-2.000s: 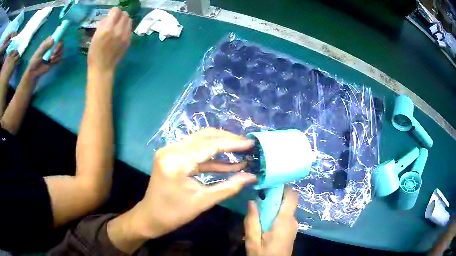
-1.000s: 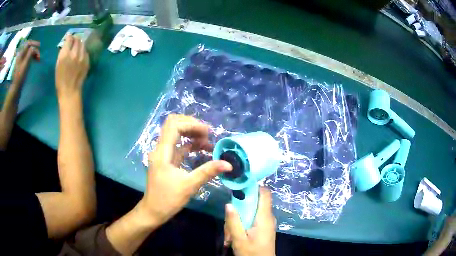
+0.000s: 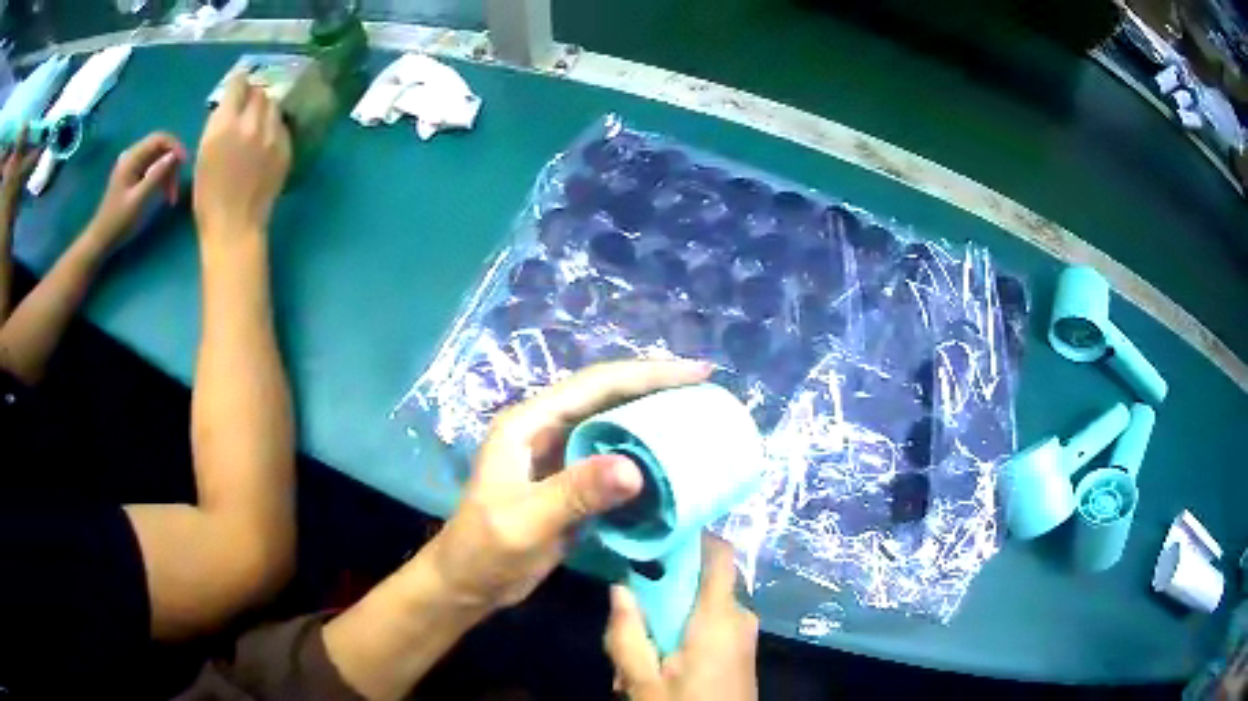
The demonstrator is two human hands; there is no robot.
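A teal handheld fan body [image 3: 698,459] is held upright in front of me, its open round end facing left. My left hand [image 3: 527,507] has its thumb pressed on a dark round insert [image 3: 630,482] inside the opening, its fingers behind and over the barrel. My right hand [image 3: 689,637], partly cut off by the bottom edge, grips the handle [image 3: 667,596]. Behind lies a tray of dark round parts [image 3: 739,260] under shiny, wrinkled clear film; glare hides part of it.
Teal fan bodies lie at right [image 3: 1081,315], [image 3: 1043,486], [image 3: 1106,514], beside a pale housing piece [image 3: 1188,564]. A white cloth [image 3: 418,96] lies near the metal post [image 3: 520,30]. A neighbour's arms [image 3: 247,370] reach in at left. A pale rail [image 3: 821,134] edges the green bench.
The fan body first turned its opening towards me. My left fingers left the opening; the thumb now presses inside and the fingers have closed around the barrel. The neighbour's hands moved.
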